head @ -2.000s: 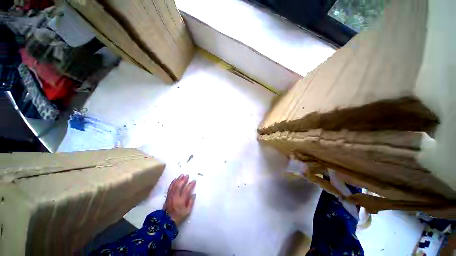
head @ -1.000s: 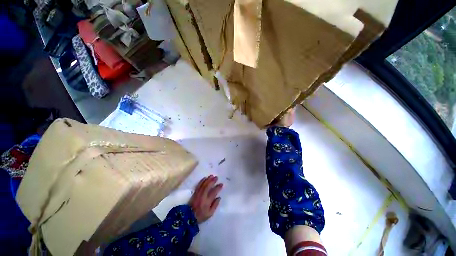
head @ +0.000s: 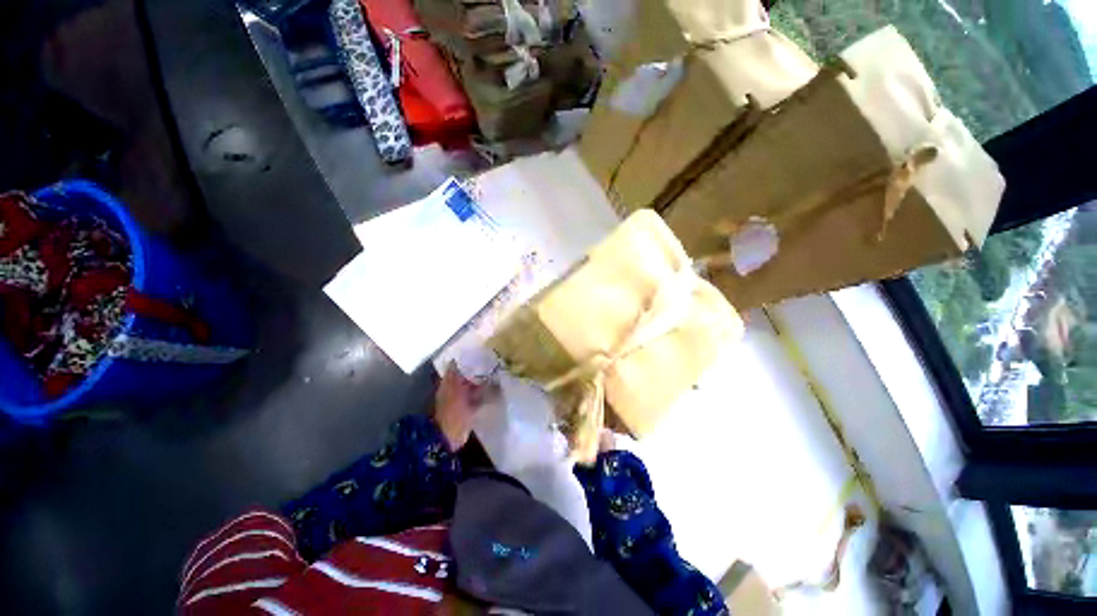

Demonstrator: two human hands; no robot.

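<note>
A tan tied bundle stands on the white table in front of me, with a tie strip knotted round it. My right hand is at the strip's hanging end, close below the knot, and seems to grip it. My left hand is at the bundle's left, its fingers against a small white tag. Whether the fingers pinch the tag is too blurred to tell.
Two larger tied bundles stand behind, near the window. White sheets lie at the table's left edge. Red and patterned stacks lie beyond. A blue scrap bucket is at the left. The table's bare part lies right.
The view has swung left. The bundle that was at my left now stands before me, between my hands. My right hand has left the back bundle and is at this one's tie.
</note>
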